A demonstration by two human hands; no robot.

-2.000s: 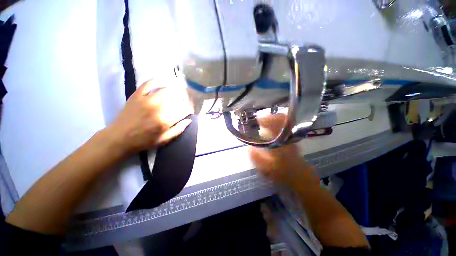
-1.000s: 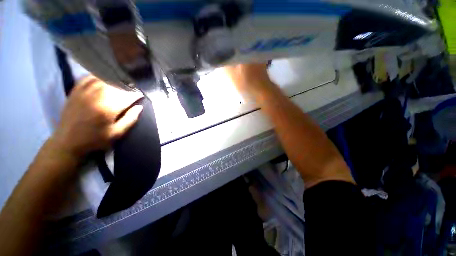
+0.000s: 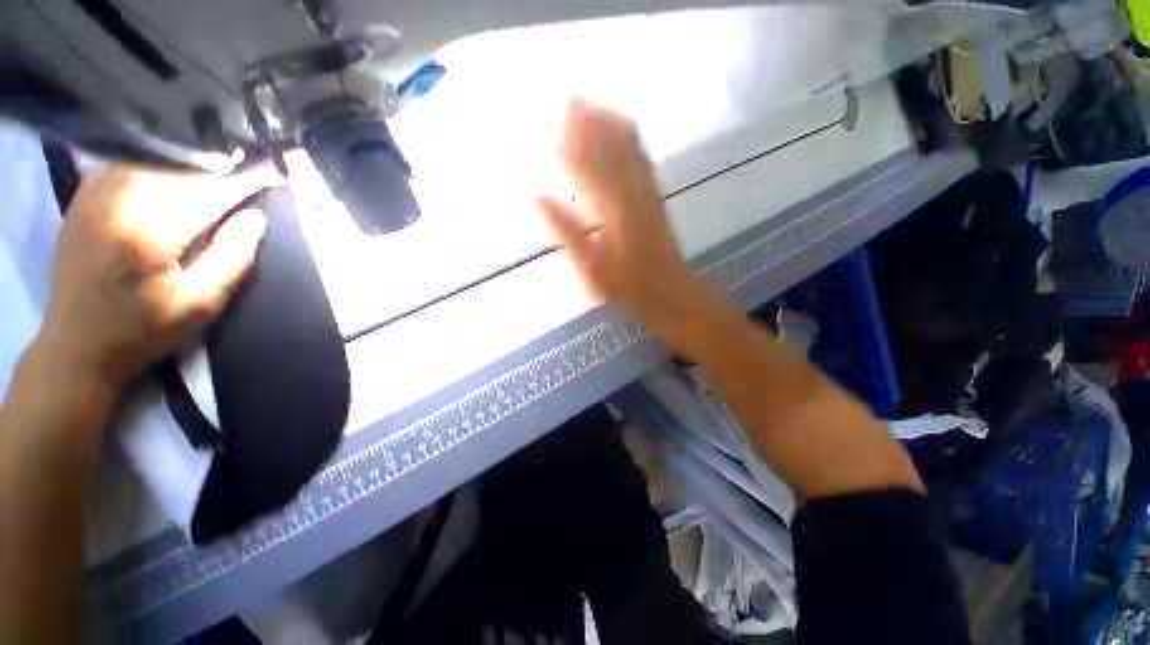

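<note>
My left hand (image 3: 139, 271) lies at the left on white cloth, its thumb and fingers holding the upper edge of a black curved piece (image 3: 280, 365). The piece hangs down over the table's measuring scale. A narrow black stripe (image 3: 189, 410) shows beside it on the white cloth. The sewing machine head (image 3: 114, 82) is above, and the needle area is near my left fingertips, blurred by glare. My right hand (image 3: 612, 208) is over the table right of the machine's dark foot-like part (image 3: 366, 176), fingers apart, blurred, with nothing seen in it.
A printed scale (image 3: 505, 384) runs along the table's front edge. A thin dark line (image 3: 454, 292) crosses the table to a hooked end. Below the edge are white cloth pieces (image 3: 719, 485), a blue crate (image 3: 870, 334) and a white strip (image 3: 940, 426).
The view has shifted, so the machine head sits higher and further left. My right hand has come out from behind the machine head towards the table's front edge. My left hand still holds the black piece.
</note>
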